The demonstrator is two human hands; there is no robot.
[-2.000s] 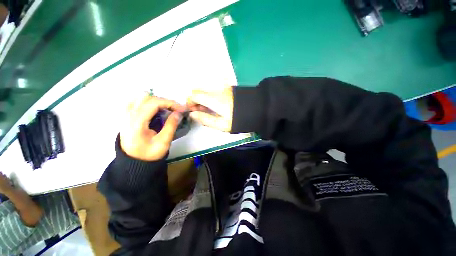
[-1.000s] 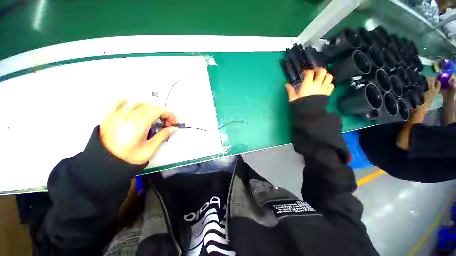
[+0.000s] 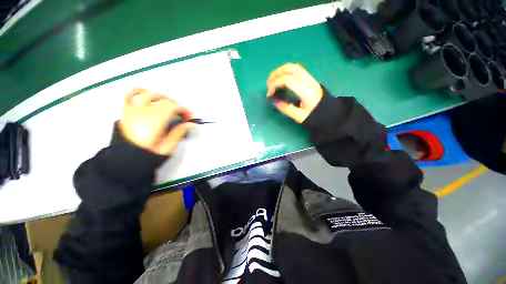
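Note:
My left hand [image 3: 152,121] is over the white work sheet [image 3: 213,80], closed around a small dark part [image 3: 176,121]. A thin dark wire end sticks out of it to the right. Most of the part is hidden by the fingers and blurred. My right hand [image 3: 295,93] is over the green bench just right of the sheet. Its fingers are curled around a black piece [image 3: 287,96], likely a handle shell, mostly hidden in the palm. The hands are apart.
Black handle shells [image 3: 360,34] lie in a pile at the upper right, beside many standing barrel housings [image 3: 450,62]. Another dark pile [image 3: 13,150] lies at the far left. The green conveyor [image 3: 138,28] runs beyond the white rail. A cardboard box [image 3: 166,216] is below the bench.
My right hand has left the handle shell pile and moved left with a black piece in it. My left hand still holds the dark part. The view has shifted.

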